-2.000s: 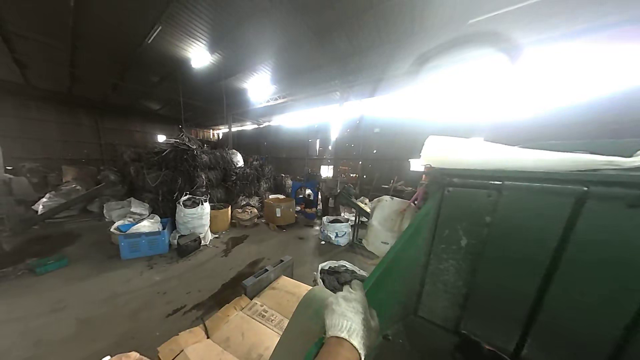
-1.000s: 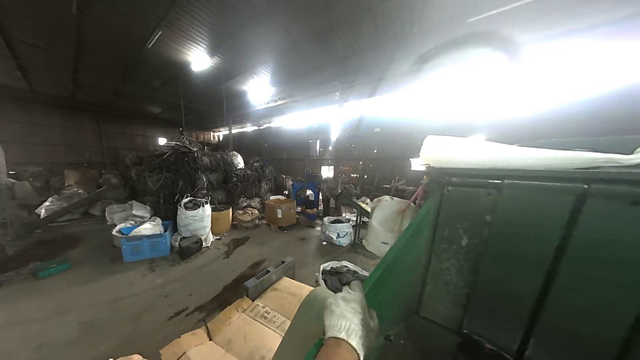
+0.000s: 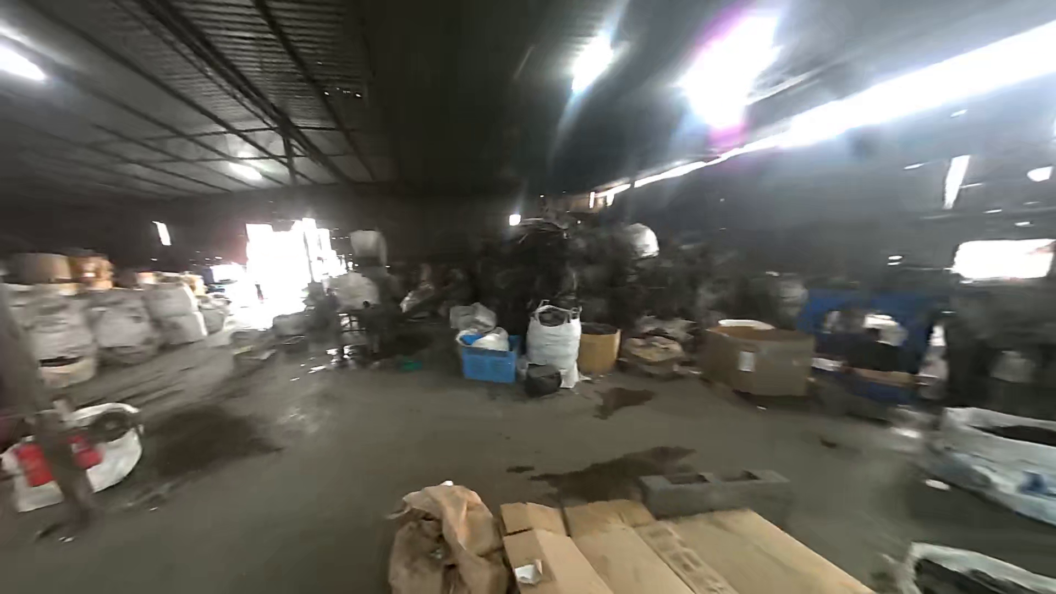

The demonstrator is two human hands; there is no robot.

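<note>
Neither my left hand nor my right hand shows in the view now, so what they hold or touch is hidden. Nearest below me lies flattened cardboard (image 3: pixel 627 553), its flaps spread. A brown woven sack (image 3: pixel 450 536) is crumpled against its left side. Just beyond the cardboard stands a grey hollow concrete block (image 3: pixel 716 493). The top of a white sack with dark material (image 3: pixel 973 569) shows at the lower right corner. The picture is blurred.
On the floor stand a blue plastic crate (image 3: pixel 489 363), a white bulk bag (image 3: pixel 553 342) and a cardboard box (image 3: pixel 755 359). A slanted post (image 3: pixel 49 429) rises at the left beside a white sack (image 3: pixel 115 462). Dark wet patches (image 3: pixel 619 474) mark the floor.
The view has swung left. My gloved hand, seen before at the green sheet near the green metal container, has left the view, as have the sheet and container.
</note>
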